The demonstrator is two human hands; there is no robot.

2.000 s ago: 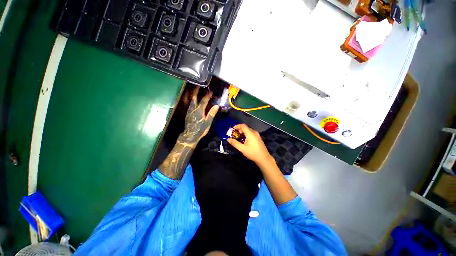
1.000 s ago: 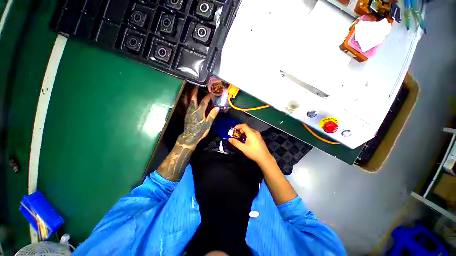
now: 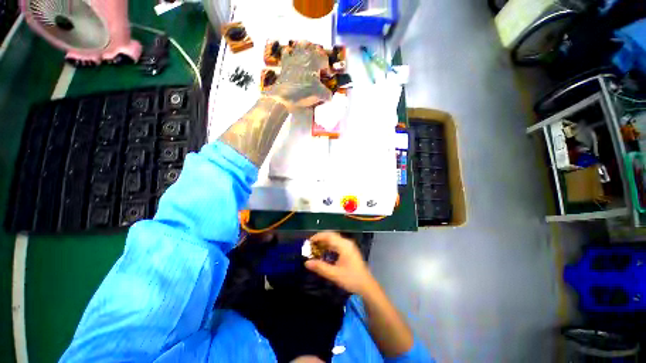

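Observation:
My right hand (image 3: 340,264) is low in front of me, near lap level. Its fingertips hold a small dark unit (image 3: 322,253) with gold glints and a pale end. My left hand (image 3: 303,71) is stretched far forward over the orange fixtures (image 3: 271,51) on the white machine bed (image 3: 237,106). Its fingers are among dark parts there, and whether they grip one cannot be told. A separate orange block with a white pad (image 3: 329,119) lies just nearer than my left hand. A small pile of black parts (image 3: 241,77) lies left of the fixtures.
A black blister tray (image 3: 117,152) lies left on the green belt, by a pink fan (image 3: 92,28). A blue bin (image 3: 365,18) stands behind the fixtures. A red emergency button (image 3: 349,204) is at the machine's front. A carton (image 3: 453,170) stands right.
The view has swung forward and right. My left hand has moved from the bench edge to the far fixtures. My right hand still holds the small unit near my lap.

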